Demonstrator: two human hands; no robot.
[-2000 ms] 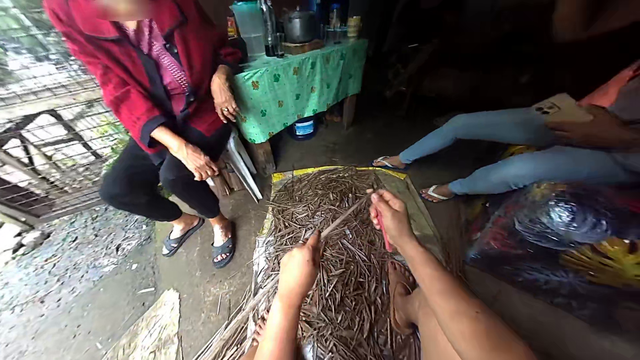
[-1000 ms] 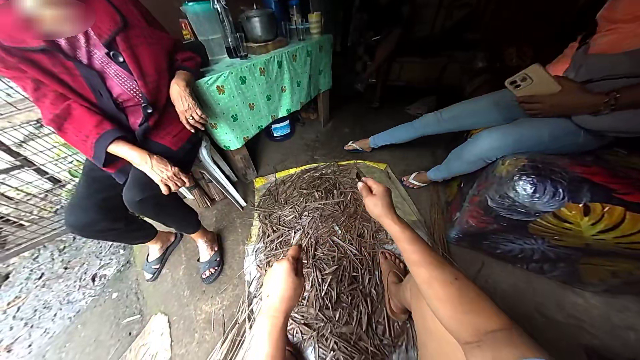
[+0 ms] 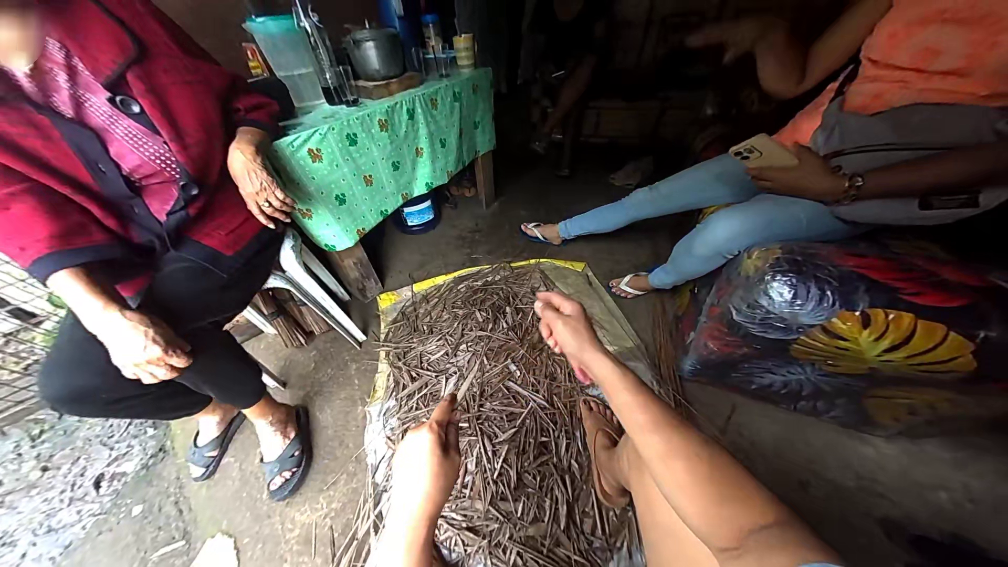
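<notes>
A heap of dry brown leaf strips lies on a yellow-edged sack on the floor before me. Over the heap's lower left part, my left hand pinches a thin dry strip between thumb and fingers. My right hand is closed above the right side of the heap, around a tool whose pink or red handle end shows below the fist; its front part cannot be made out. My sandaled foot stands at the heap's right edge.
A person in a red jacket sits at left by a white plastic chair. Behind stands a table with a green cloth, bearing a pot. At right another person holds a phone beside a plastic-covered floral cushion.
My hands were close together over the heap two seconds ago and are now farther apart. The person at right has raised an arm. The view has shifted somewhat.
</notes>
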